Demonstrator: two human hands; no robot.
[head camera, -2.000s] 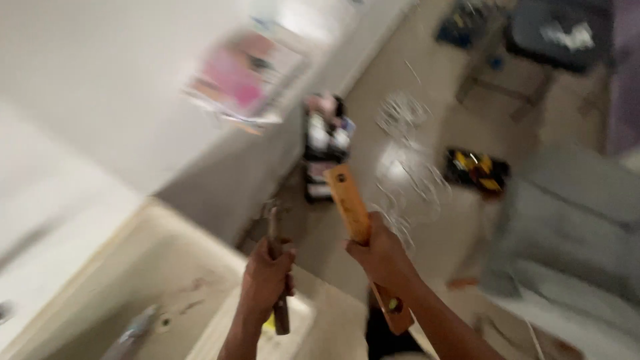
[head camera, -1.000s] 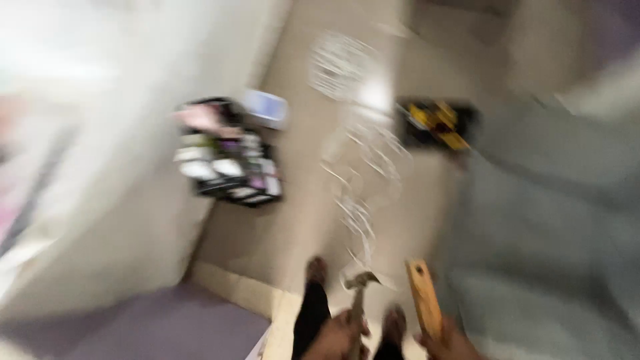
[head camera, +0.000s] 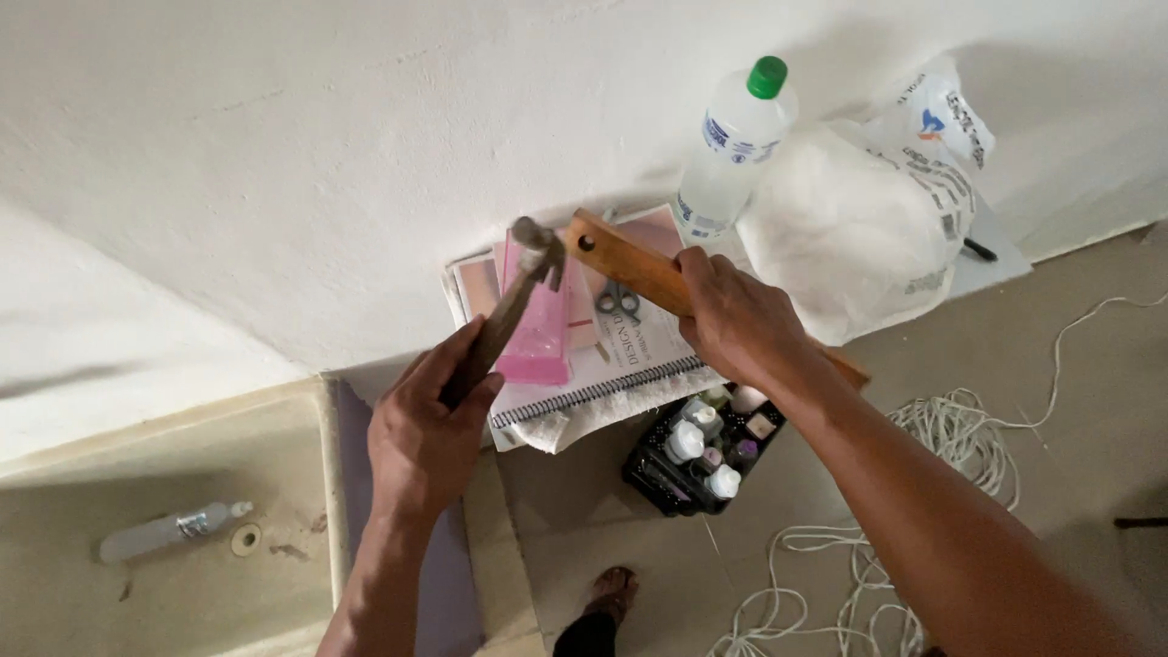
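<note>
My left hand (head camera: 424, 415) grips the dark handle of a claw hammer (head camera: 497, 333), its head raised toward the middle of the view. My right hand (head camera: 739, 319) is closed on a wooden spirit level or similar bar (head camera: 630, 265) with a hole near its end; that end is close beside the hammer head. Below the tools lie a spiral-bound notebook (head camera: 639, 351), a pink plastic case (head camera: 534, 333) and grey-handled scissors (head camera: 618, 299). Whether the tools touch is unclear.
A green-capped bottle (head camera: 735, 146) and a white plastic bag (head camera: 849, 219) stand by the wall. A black basket of bottles (head camera: 671, 484) and white cable (head camera: 958, 433) are on the floor. At left is a sink (head camera: 330, 456) with a bottle (head camera: 173, 532) inside.
The view has swung from the floor to the wall and the notebook. Both hands still hold their tools, now raised in front of the notebook.
</note>
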